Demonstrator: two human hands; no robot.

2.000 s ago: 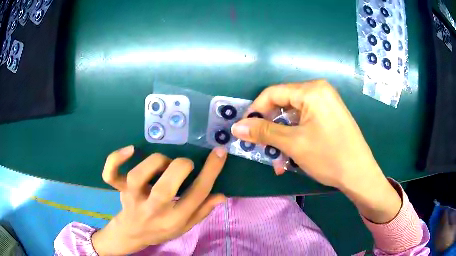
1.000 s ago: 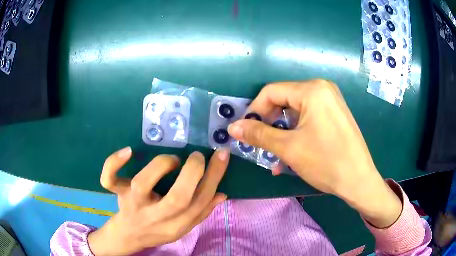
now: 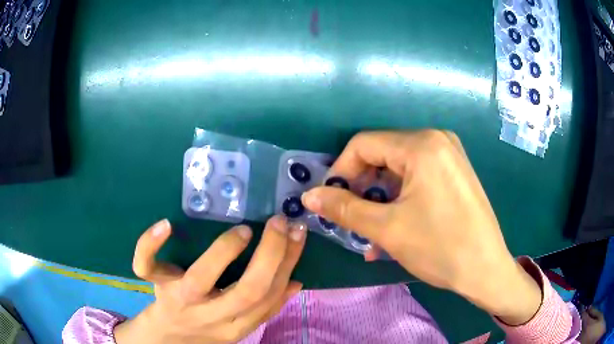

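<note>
A pale lilac camera lens cover [image 3: 217,184] lies on the green bench, left of centre, with the clear film tail [image 3: 261,176] over it. A second cover [image 3: 285,190] lies to its right, partly under the ring carrier strip [image 3: 336,225]; black rings [image 3: 299,173] show over its left side. My right hand [image 3: 417,208] pinches the strip, thumb on top, and hides part of the second cover. My left hand [image 3: 222,282] is palm down, fingers spread, its fingertips at the second cover's lower edge; it grips nothing that I can see.
A long ring carrier strip [image 3: 526,74] lies at the upper right. A black left tray [image 3: 33,127] with several covers stands at the left edge. The black right tray [image 3: 596,141] is at the right edge. The bench's front edge curves below my hands. Part of another person's hand shows at the lower right.
The view has shifted, so covers and hands appear lower. The film tail now lies over the left cover, and my left fingertips have closed up at the second cover's lower edge. My right hand keeps its pinch.
</note>
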